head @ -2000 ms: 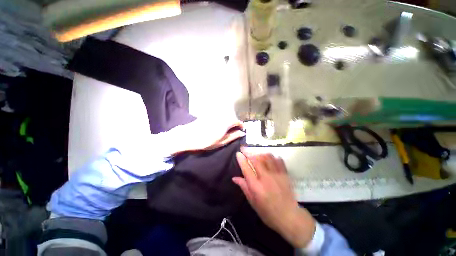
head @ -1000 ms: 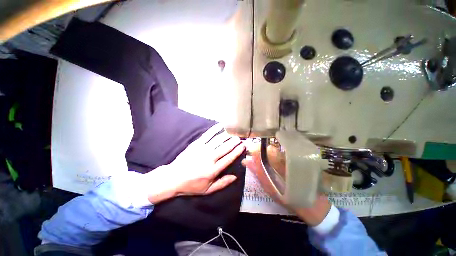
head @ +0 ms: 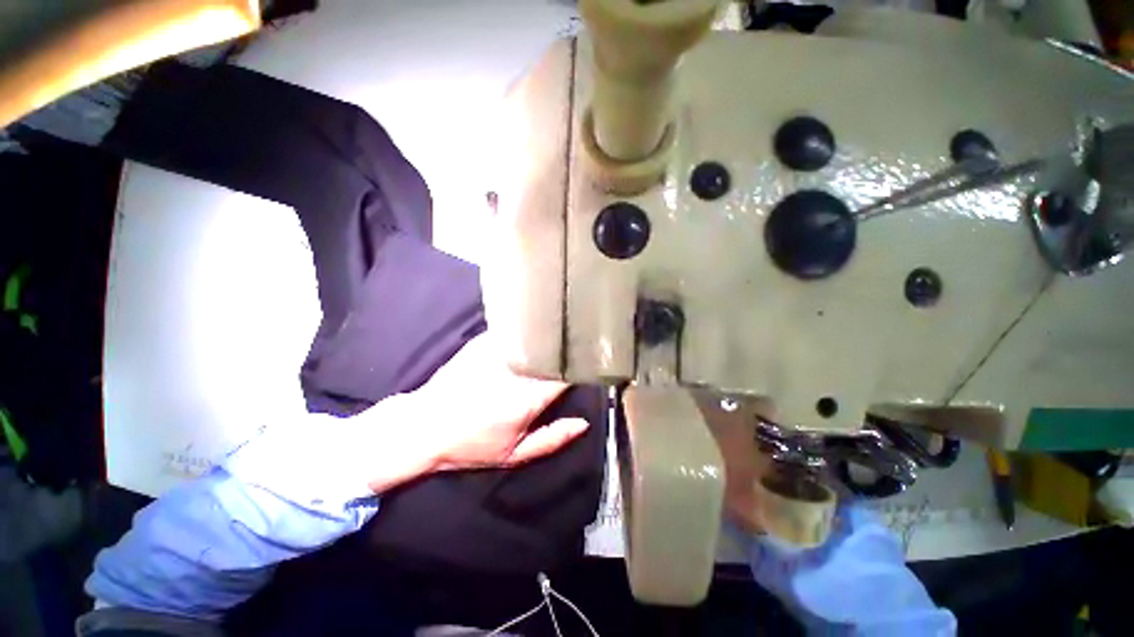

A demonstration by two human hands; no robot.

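Note:
The dark garment piece (head: 398,299) lies over the table left of the sewing machine head (head: 746,311) and hangs over the front edge. A black strip of it runs to the upper left. My left hand (head: 473,417) lies flat on the cloth, thumb apart, its fingertips washed out by glare beside the head. My right hand (head: 742,467) is mostly hidden behind the cream guard (head: 673,498) and metal thread parts; only some skin and the sleeve show. The needle area is hidden under the head.
Scissors (head: 935,444) lie under the head's right part, partly covered. A yellow-orange stick (head: 1002,485) lies right of them. The lamp (head: 137,50) glares at the upper left. The white table (head: 199,299) has a printed scale along its near edge. White cords hang at my lap.
The view has moved closer over the machine head, which now covers more of the right hand. The left hand has come off the lower edge of the head less visibly; it stays on the cloth.

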